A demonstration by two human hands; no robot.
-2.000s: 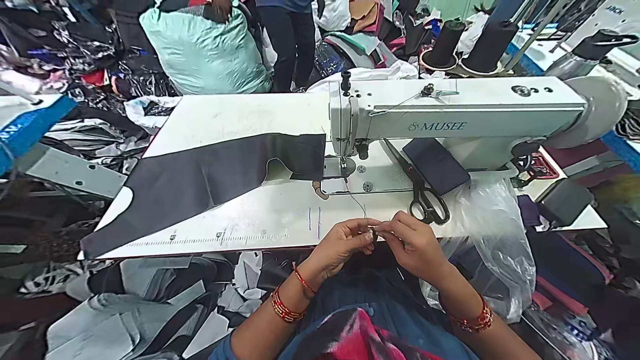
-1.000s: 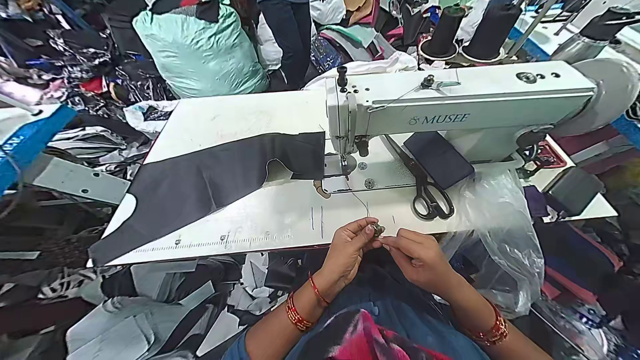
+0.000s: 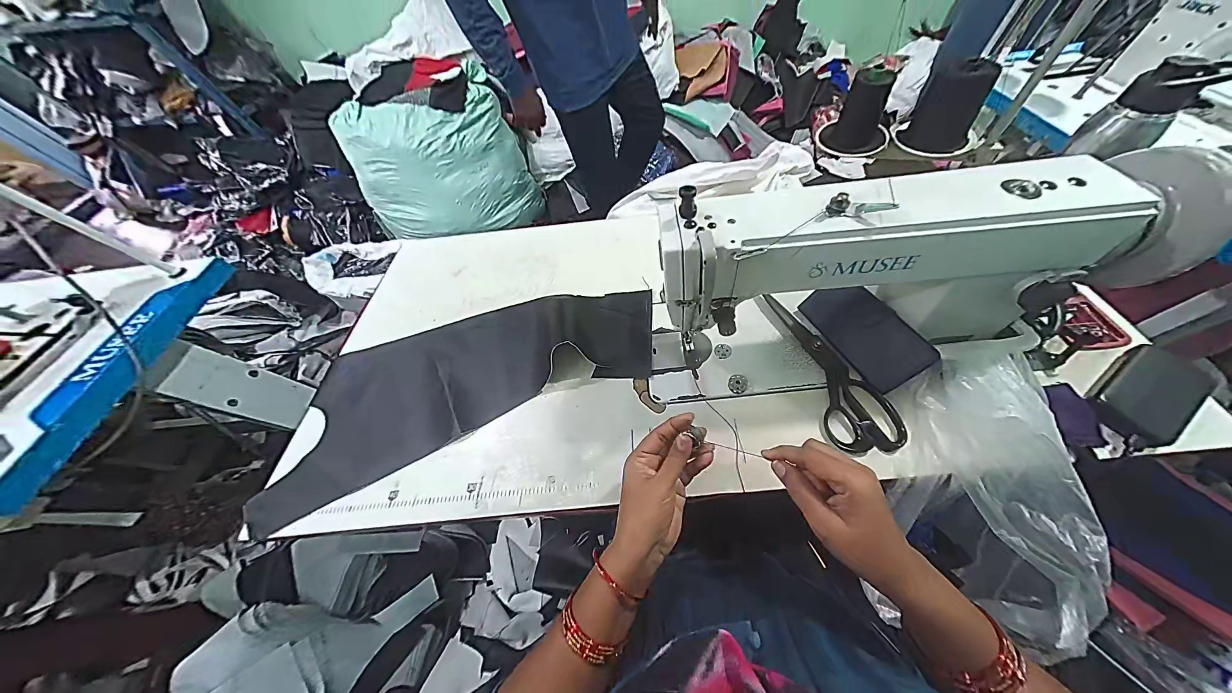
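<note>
My left hand (image 3: 664, 467) holds a small metal bobbin case (image 3: 695, 439) between thumb and fingers, in front of the sewing machine (image 3: 914, 250). My right hand (image 3: 837, 491) pinches a thread (image 3: 733, 449) that runs taut from the case. Another dark thread trails from below the needle (image 3: 688, 345) down over the table's front edge. A dark cut fabric piece (image 3: 462, 385) lies flat left of the needle, its right end beside the needle plate. Black-handled scissors (image 3: 857, 414) rest right of the needle against a folded dark cloth (image 3: 866, 337).
A clear plastic bag (image 3: 1020, 491) hangs over the table's right front. The white table (image 3: 520, 472) bears a printed ruler. Black thread cones (image 3: 861, 111) stand behind the machine. A person (image 3: 587, 77) stands beyond the table, by a full pale green sack (image 3: 438, 159). Fabric scraps lie around.
My hands have moved apart, with thread now stretched between them. The person behind the table shows more fully, with an arm by the green sack. The view has tilted up.
</note>
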